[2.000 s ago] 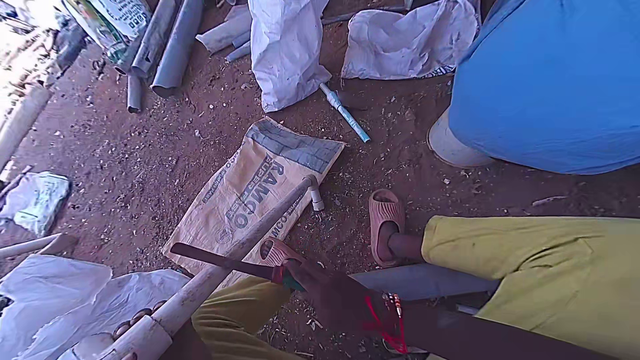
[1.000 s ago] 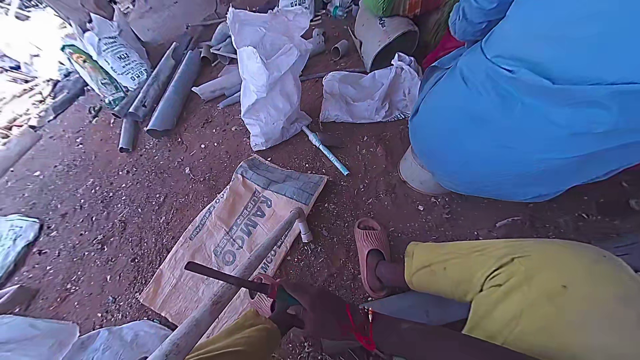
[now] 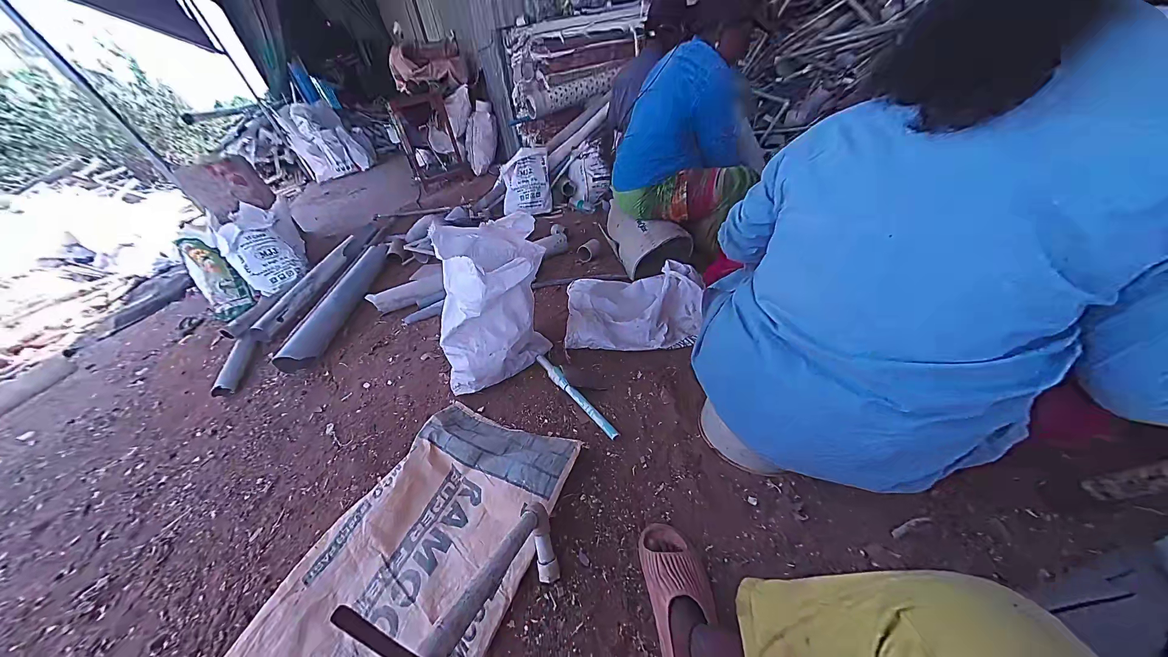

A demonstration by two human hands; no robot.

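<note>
Neither of my hands shows in the head view. The dark tip of a flat bar or blade (image 3: 370, 631) reaches in at the bottom edge; whatever holds it is hidden below the frame. Beside it a grey pipe with an elbow fitting (image 3: 484, 581) slants over a flat woven sack (image 3: 401, 538) that bears printing. The fitting's short white end (image 3: 546, 552) points down near the sack's right edge. A foot in a pink slide sandal (image 3: 675, 579) rests on the soil to the right, beside a knee in yellow cloth (image 3: 894, 613).
A person in light blue (image 3: 912, 301) sits close on the right, another in blue (image 3: 680, 114) farther back. Ahead lie a white sack (image 3: 488, 301), a second white sack (image 3: 634, 310), a light blue tube (image 3: 579, 399) and several grey pipes (image 3: 333, 306). Filled sacks (image 3: 260, 251) stand at left.
The view has tilted up. The hand with red string at its wrist, earlier around the dark bar, is now out of view. The pipe still lies over the printed sack.
</note>
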